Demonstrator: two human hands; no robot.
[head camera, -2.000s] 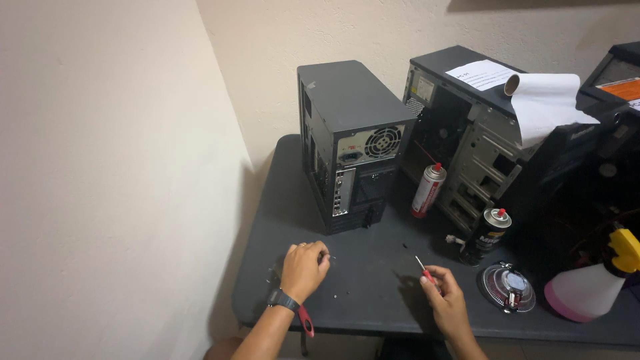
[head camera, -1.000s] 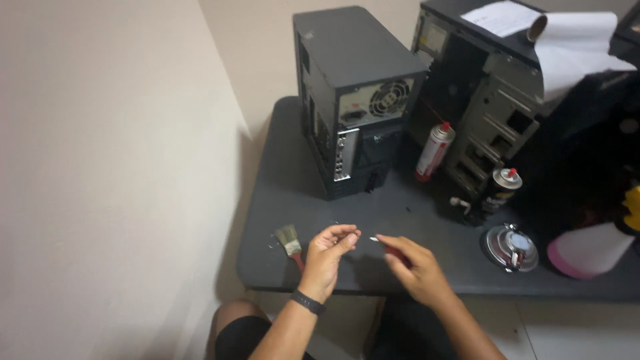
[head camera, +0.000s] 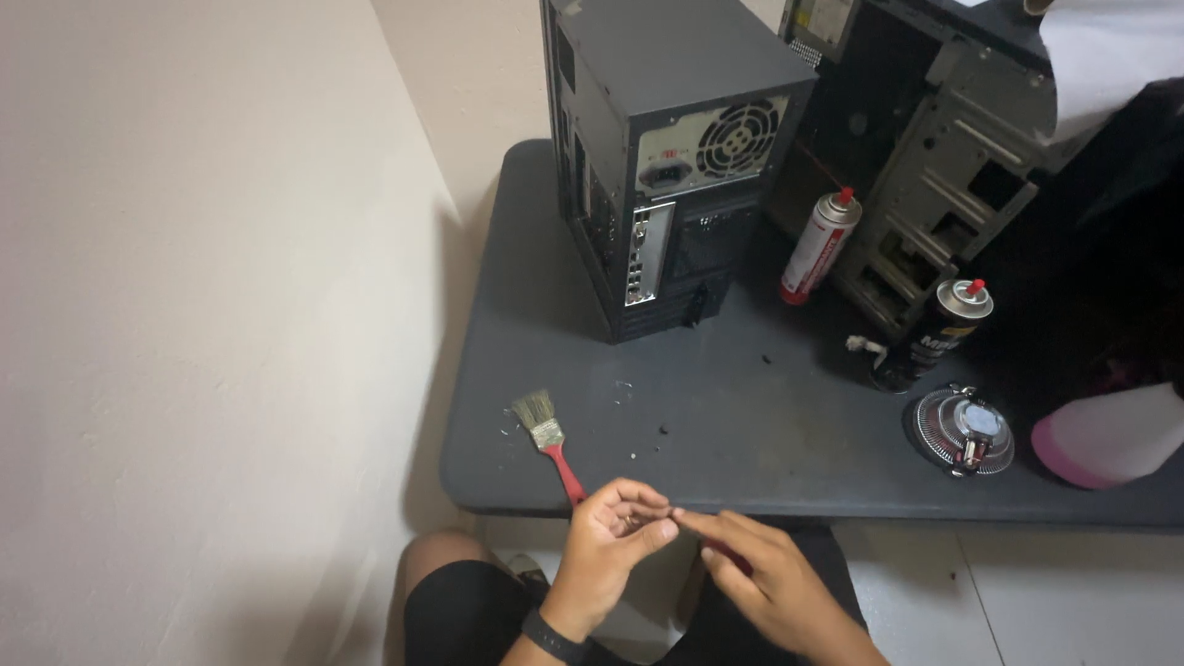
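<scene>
My left hand (head camera: 615, 546), with a dark band on its wrist, is raised just in front of the table edge with its fingers curled. Whether a small item sits between those fingertips cannot be told. My right hand (head camera: 763, 573) meets it from the right, its index fingertip at the left fingertips. A red handle, part of a screwdriver (head camera: 728, 557), shows under the right fingers; its tip is hidden. A paintbrush (head camera: 548, 435) with a red handle lies on the table just beyond my left hand. Small bits of debris (head camera: 662, 429) are scattered near it.
A black computer tower (head camera: 684, 185) stands with its rear towards me. Right of it are a red-and-white spray can (head camera: 820, 248), a black spray can (head camera: 930, 342), a round CPU cooler (head camera: 964, 430), a bottle with pink liquid (head camera: 1110, 435) and an opened computer case (head camera: 962, 176). A wall borders the left.
My hands were apart over the table two seconds ago, the right one holding a screwdriver with its shaft showing. They have come together at the fingertips. The view has tilted down.
</scene>
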